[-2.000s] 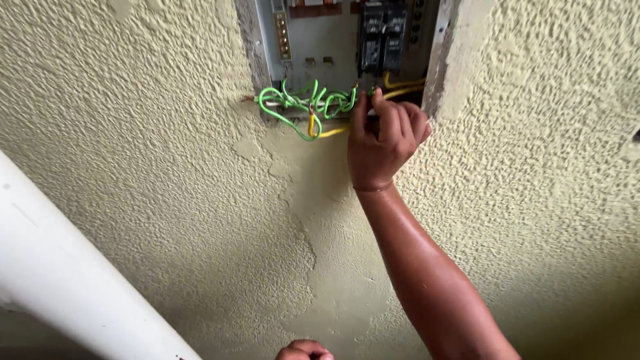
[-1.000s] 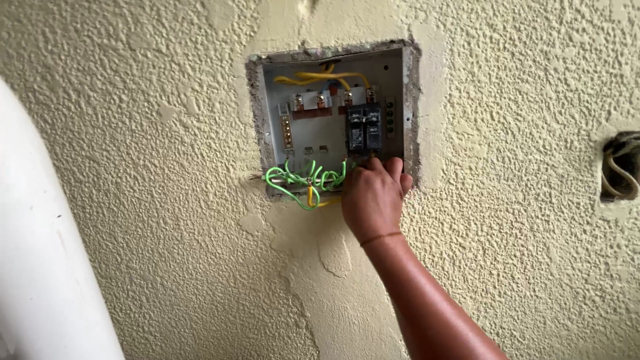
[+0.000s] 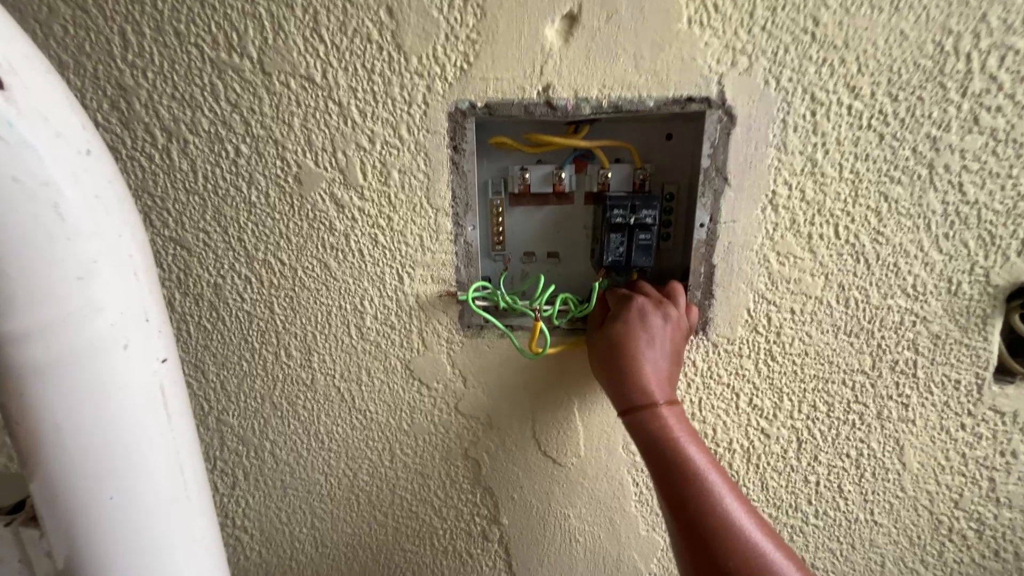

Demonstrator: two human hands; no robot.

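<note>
An electrical panel box is set into the wall. My right hand is at its lower right corner, just under two black circuit breakers, with the fingertips hidden behind the knuckles, so what they hold cannot be told. Green wires lie tangled along the box's lower edge, left of the hand. A yellow wire runs from them toward the hand. More yellow wires reach terminals at the top. A brass terminal bar is on the left inside. My left hand is not in view.
A thick white pipe runs down the left side, in front of the textured wall. At the far right edge is a wall opening with cables. Rough mortar surrounds the box.
The view has shifted markedly, so the whole box now shows. The left hand, seen at the bottom two seconds ago, is out of view. My right hand remains under the breakers.
</note>
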